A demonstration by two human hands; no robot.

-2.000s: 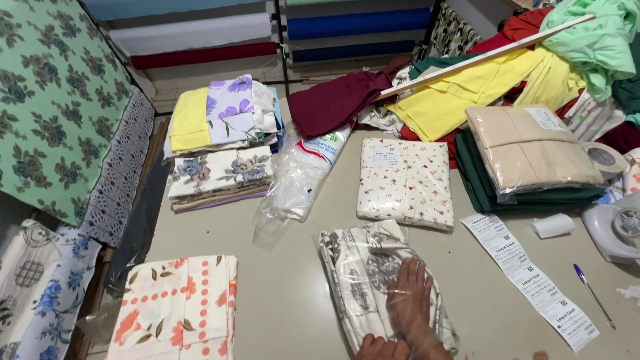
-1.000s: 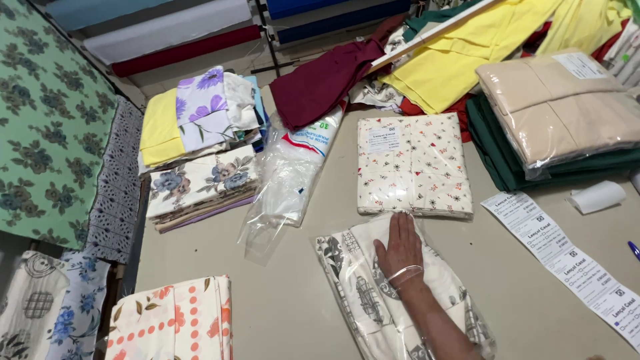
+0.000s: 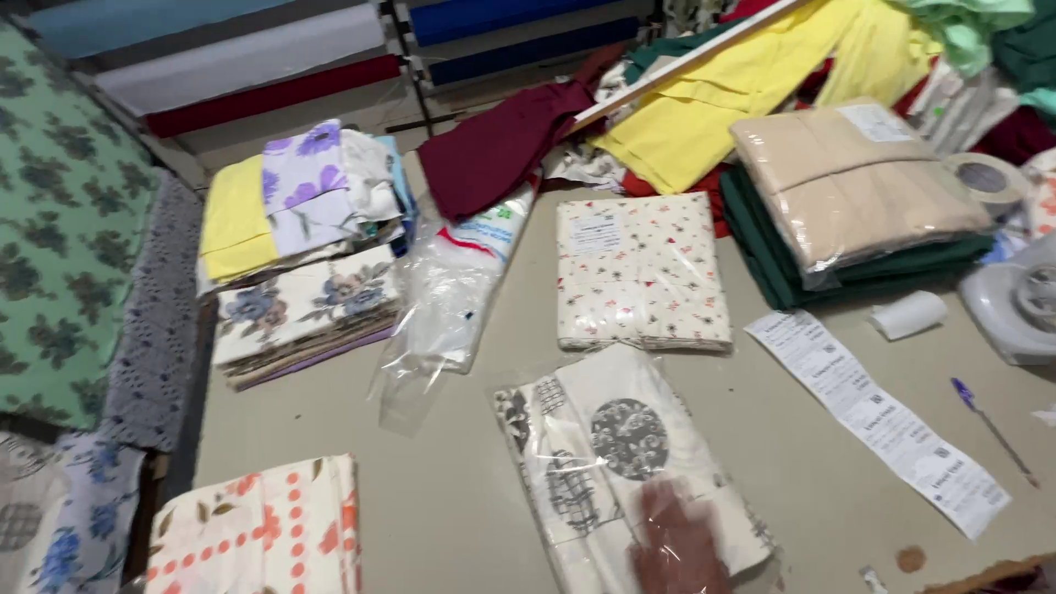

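My right hand (image 3: 678, 540), blurred, is at the bottom over the lower part of a clear plastic package of folded white fabric with grey-black circle prints (image 3: 590, 412). The blur hides how its fingers are set and whether they touch the film. My left hand is out of view. Just beyond this package lies a bagged, folded cream fabric with small red flowers (image 3: 652, 272), bearing a label. A folded fabric with coral flowers and dots (image 3: 247, 528) is at the lower left.
Folded fabrics (image 3: 309, 309) are stacked at the left, beside clear plastic bags (image 3: 450, 305). At the right are a beige fabric package (image 3: 858, 181) on green cloth (image 3: 767, 256), a printed label strip (image 3: 879, 421), a pen (image 3: 994, 429) and a tape dispenser (image 3: 1015, 313). Loose cloth is heaped behind.
Two seconds ago both hands were on the grey-printed package; my left hand has since left the view. My right hand has moved from the package's upper part, a second ago, towards its lower part.
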